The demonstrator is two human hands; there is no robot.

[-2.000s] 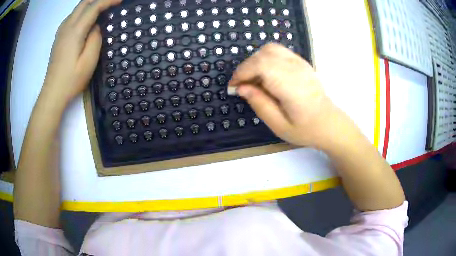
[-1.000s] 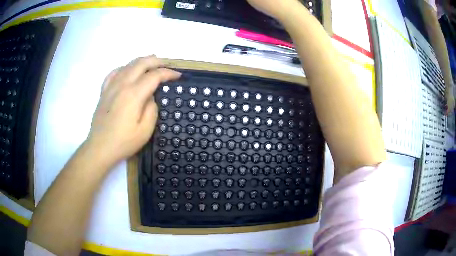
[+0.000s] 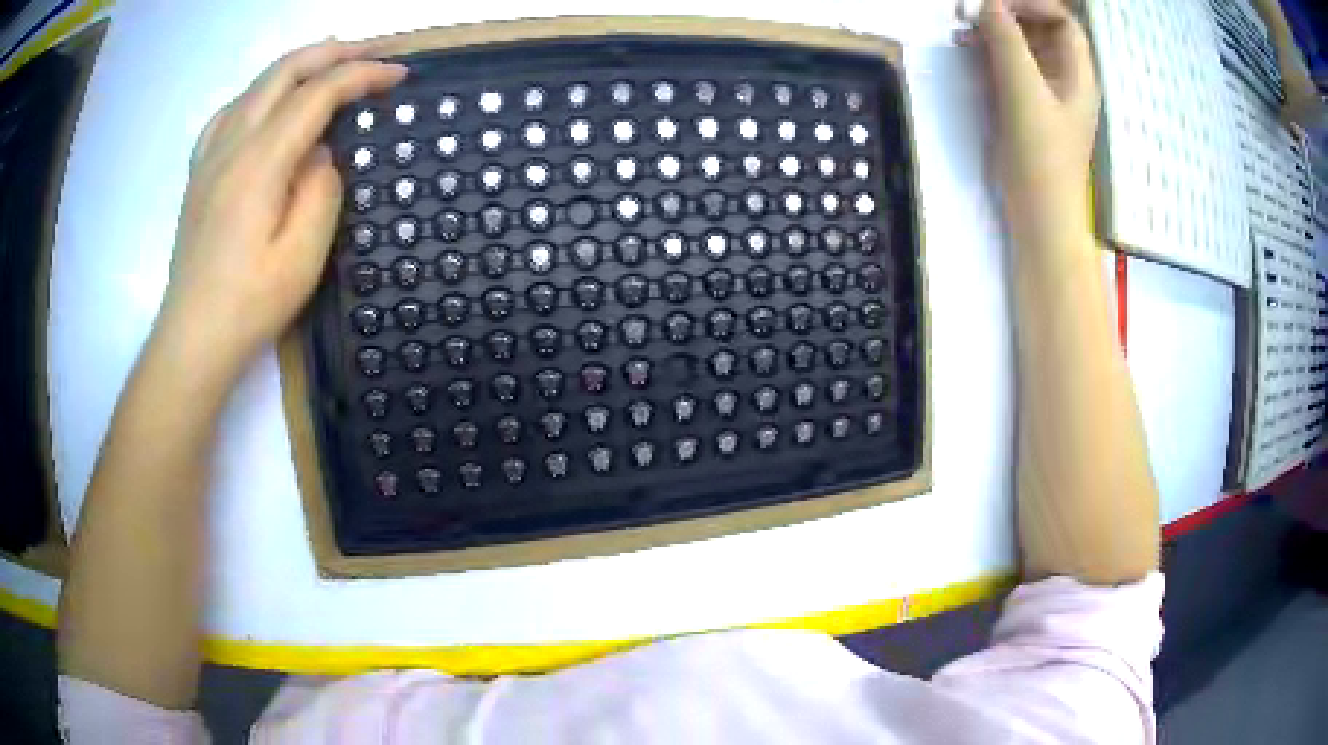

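The black blister tray (image 3: 626, 527) lies in front of me on a cardboard sheet (image 3: 612, 553). Its round pockets hold small cylindrical parts (image 3: 491, 102) with silver-white or dark tops. Two pockets look empty, one in an upper row and one lower, right of the middle. My left hand (image 3: 262, 189) grips the tray's upper left corner, fingers over the rim and thumb at the left side. My right hand (image 3: 1041, 73) is beyond the tray's upper right corner, at the top edge. It pinches a small whitish part (image 3: 970, 10), partly cut off by the picture edge.
Pale pocket trays (image 3: 1165, 146) lie at the right, past the yellow tape. A side black tray (image 3: 29, 291) is cut off at the left edge. Yellow tape (image 3: 437, 655) runs along the bench's front edge. Part of another person's arm (image 3: 1293, 66) shows at the top right.
My right hand has come back from the second tray beyond the pens to the upper right, holding a part. The view has shifted; pens and second tray are out of sight. My left hand stays at the corner.
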